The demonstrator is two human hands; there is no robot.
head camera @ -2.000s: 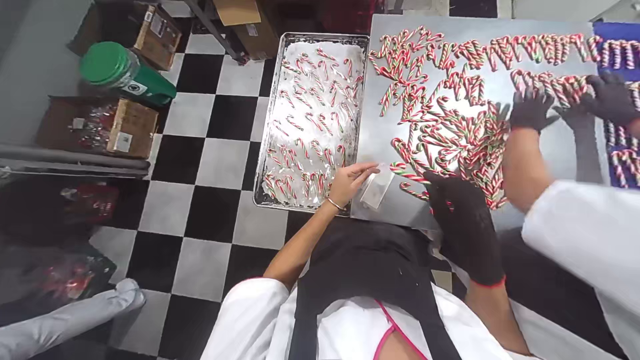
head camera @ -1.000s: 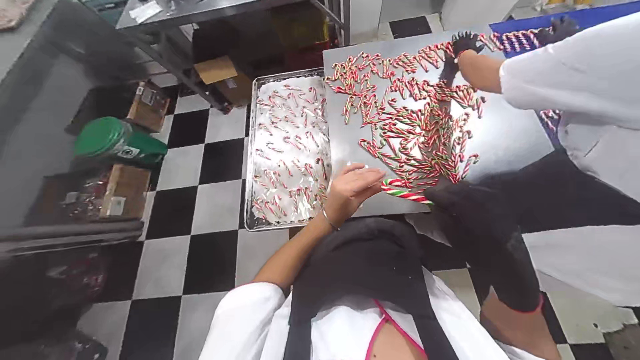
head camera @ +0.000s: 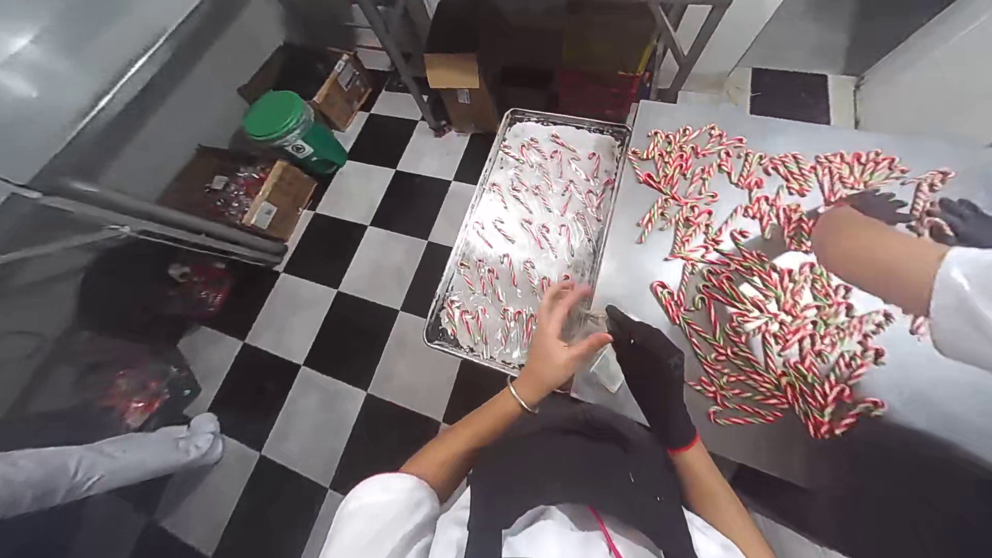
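My bare left hand (head camera: 559, 337), with a bracelet at the wrist, is over the near right corner of a metal tray (head camera: 570, 118), thumb and fingers apart. My right hand (head camera: 649, 372), in a black glove, pinches a thin clear plastic wrapper (head camera: 595, 316) beside my left thumb. Wrapped candy canes (head camera: 536, 232) lie in loose rows on the tray's white lining. To the right, a heap of red, white and green candy canes (head camera: 798, 333) covers part of the metal table (head camera: 635, 271). A small stack of clear wrappers (head camera: 607, 370) lies by my right hand.
A co-worker's black-gloved hands (head camera: 880, 205) (head camera: 963, 222) handle candy canes at the table's right side. A green-lidded bucket (head camera: 294, 132) and open cardboard boxes (head camera: 280, 201) stand on the checkered floor at left. A metal rack leg (head camera: 399, 66) stands beyond the tray.
The candy cane at my hands a second ago is no longer between them; my right hand now holds a clear wrapper. My left hand's fingers have spread. The view has shifted.
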